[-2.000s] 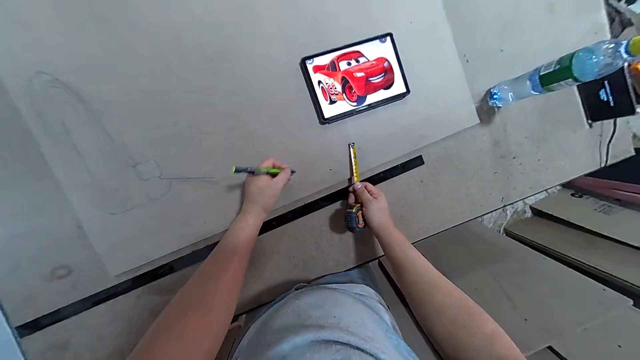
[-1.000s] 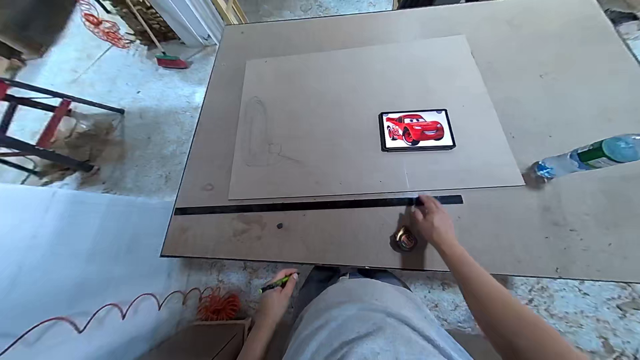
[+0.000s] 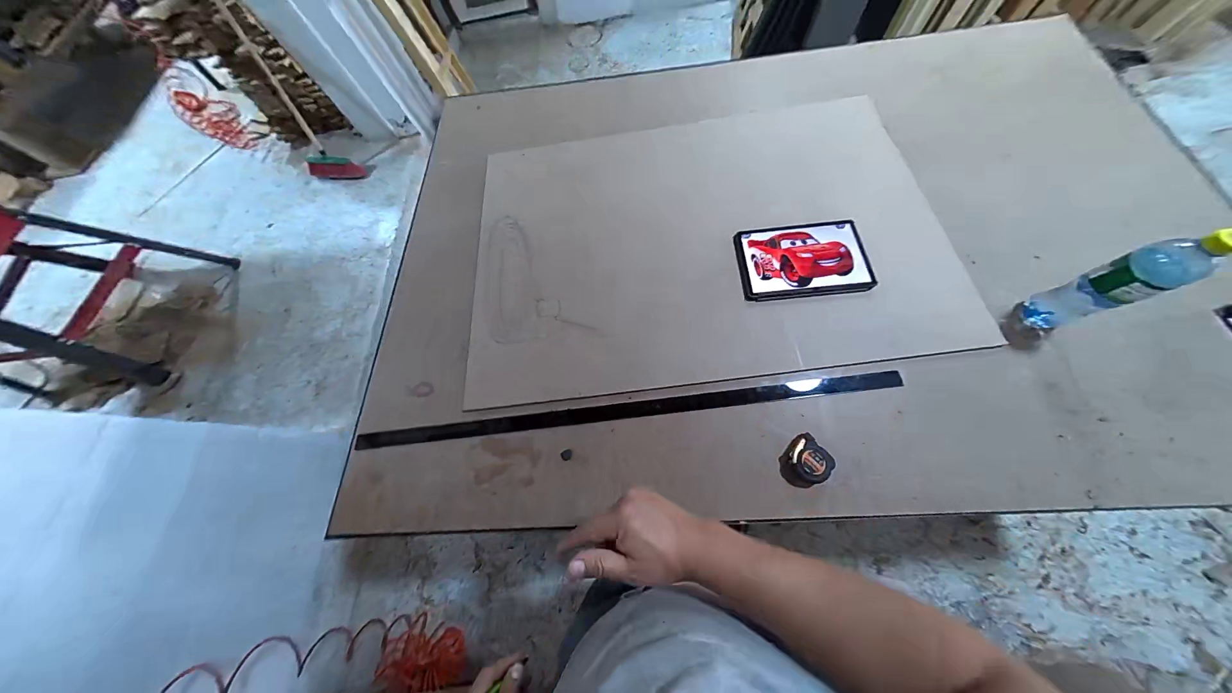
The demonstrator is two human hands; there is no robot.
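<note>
My right hand hovers over the table's near edge, fingers bent and nothing in them. Low in the view my left hand, partly cut off, holds a green marker. A tape measure lies on the table, right of and beyond my right hand. Between it and a large thin board runs a long black strip. On the board are faint pencil lines at the left and a tablet showing a red cartoon car.
A plastic bottle lies on its side at the right of the large table. Left on the floor are a red and black metal frame, a broom and a coiled orange hose. A small dark round object is on the table.
My right hand has let go of the tape measure and moved left to the table's near edge. My left hand has dropped from the board to below the table edge. The view has shifted widely.
</note>
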